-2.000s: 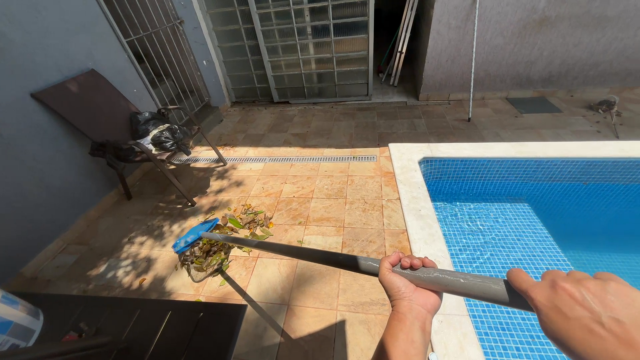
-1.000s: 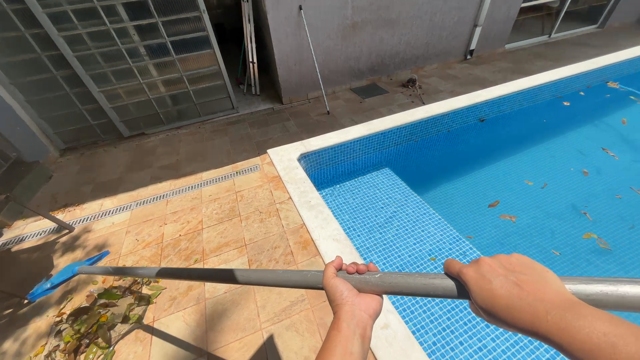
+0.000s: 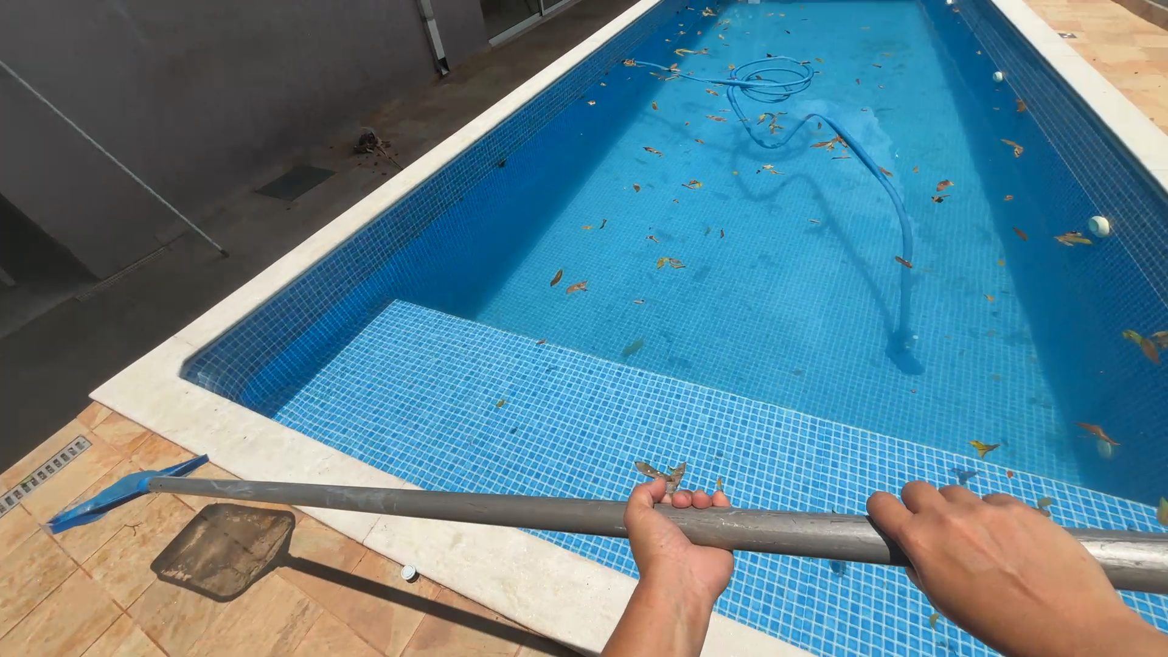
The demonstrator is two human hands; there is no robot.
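Note:
My left hand [image 3: 680, 547] grips a grey metal pole [image 3: 456, 504] from below, palm up, near the lower middle. To its right my right hand [image 3: 999, 557] is closed over the same pole from above. At the pole's far left end a blue plastic skimmer head [image 3: 123, 497] hangs over the tiled deck, seen nearly edge-on, so its net is hidden. The skimmer's shadow [image 3: 224, 547] falls on the tiles below it. Past the pole, brown and yellow leaves [image 3: 671, 263] float on the blue tiled pool [image 3: 584, 383].
A blue hose [image 3: 876, 169] coils on the water and runs down into the pool. Pale stone coping [image 3: 274, 456] borders it. At left are a drain grate [image 3: 44, 473], a thin pole [image 3: 109, 155] against the grey wall and a dark floor mat [image 3: 295, 182]. A small white cap [image 3: 409, 573] lies by the coping.
The view has swung right, from the deck to the pool. The skimmer head, earlier beside a leaf pile on the tiles, is now near the pool's corner. Both hands have stayed on the pole.

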